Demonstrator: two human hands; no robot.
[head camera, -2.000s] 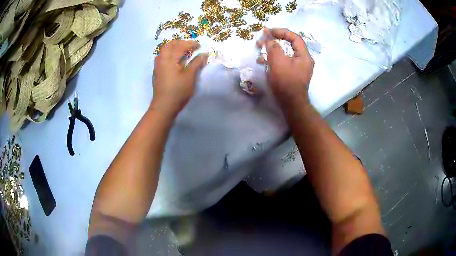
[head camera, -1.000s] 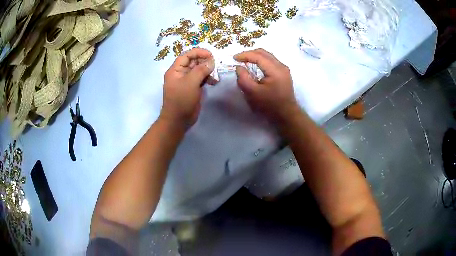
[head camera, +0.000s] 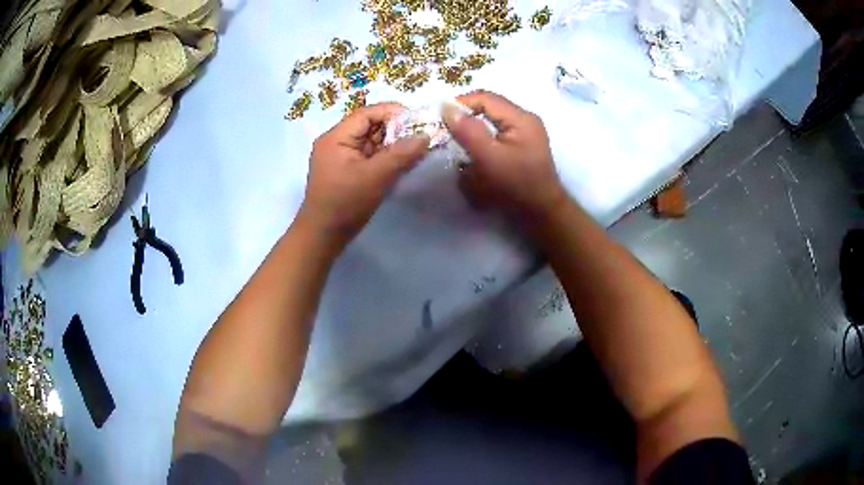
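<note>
My left hand (head camera: 355, 166) and my right hand (head camera: 507, 152) are close together at the near side of the gold ornament heap (head camera: 426, 43). Their fingers pinch a piece of crumpled white wrapping (head camera: 413, 123) between them. A small dark or gold spot shows at the wrapping, too blurred to tell what it is. A few ornaments with blue-green spots (head camera: 357, 80) lie among the plain gold ones. My right hand is slightly blurred.
Black pliers (head camera: 150, 254) lie open at left, above a black phone (head camera: 88, 371). A second metal heap (head camera: 33, 379) is at far left. Beige woven strips (head camera: 104, 104) fill the upper left. A clear plastic bag (head camera: 696, 62) with white pieces lies at upper right, beside the table edge.
The hands have come inward from beside the heap and now meet at the wrapping. The loose wrapping piece seen nearer the wearer two seconds ago no longer lies there.
</note>
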